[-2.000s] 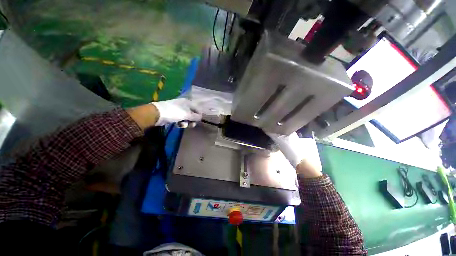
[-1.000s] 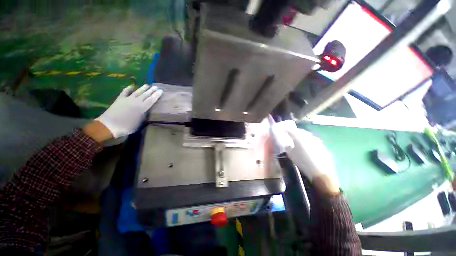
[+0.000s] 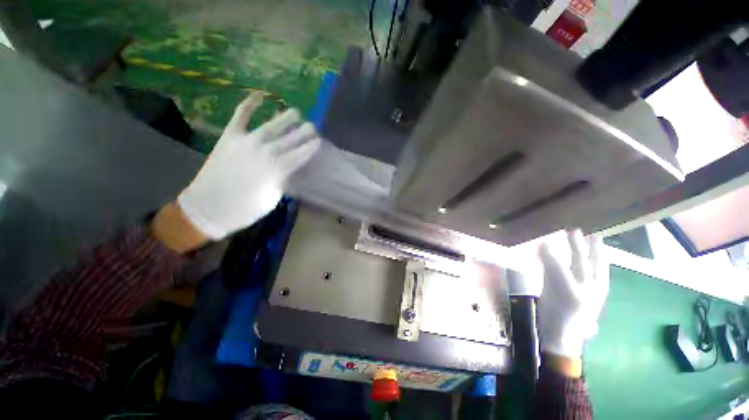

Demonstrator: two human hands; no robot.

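Note:
My left hand (image 3: pixel 246 176), in a white glove, is at the left of the welding machine, fingers spread, beside the translucent film strip (image 3: pixel 333 182). The strip runs right, under the large grey slotted horn (image 3: pixel 501 148) and over the nest (image 3: pixel 386 244). A dark oblong, perhaps an adapter, lies in the nest; the film and horn partly hide it. A gap shows between horn and nest. My right hand (image 3: pixel 571 287), gloved in white, is at the plate's right edge, by a white roll end on a black rod; its grip is unclear.
The silver base plate (image 3: pixel 341 299) bears a slotted clamp bar (image 3: pixel 410 303). A red and yellow emergency stop (image 3: pixel 384 385) is at the front panel. Corded black adapters (image 3: pixel 690 349) lie on the green bench (image 3: pixel 632 328) at right. A monitor (image 3: pixel 719 217) stands behind.
The view has turned and moved closer. The horn now stands clear of the nest; it was down at the black adapter. The film shows lifted at left. The cable seen at the left is no longer visible.

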